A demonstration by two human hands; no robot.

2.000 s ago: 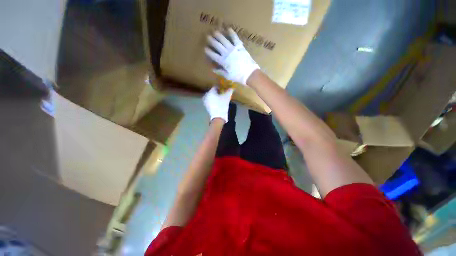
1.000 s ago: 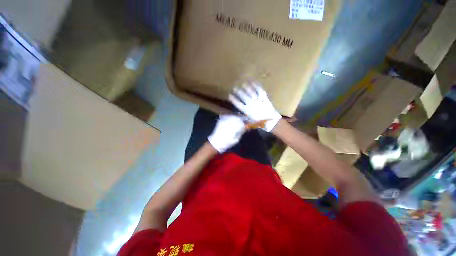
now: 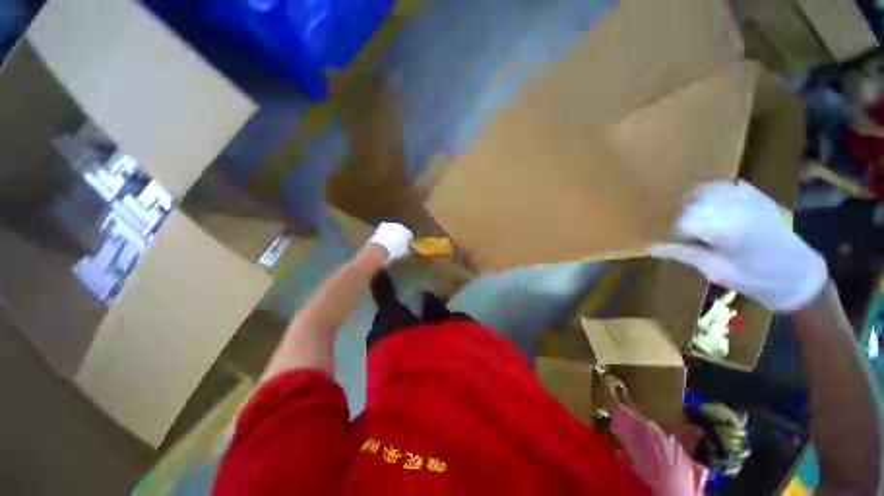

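Note:
My left hand [image 3: 393, 240], in a white glove, is left of centre and closed on a small orange-yellow object [image 3: 432, 247], too blurred to name. My right hand [image 3: 756, 247], also gloved and blurred, is at the right, beside the lower right edge of a large brown carton board [image 3: 552, 174]. Its fingers look bent, but whether they grip the board is unclear.
An open carton [image 3: 174, 329] with white pieces [image 3: 131, 223] stands at the left. A blue plastic item [image 3: 291, 39] lies at the top. A small open carton [image 3: 635, 349] and a person's pink garment [image 3: 659, 450] are at the lower right.
My view has turned, and the labelled face of the large carton no longer shows. My hands have moved far apart, the right one out to the right. The orange-yellow object remains with my left hand.

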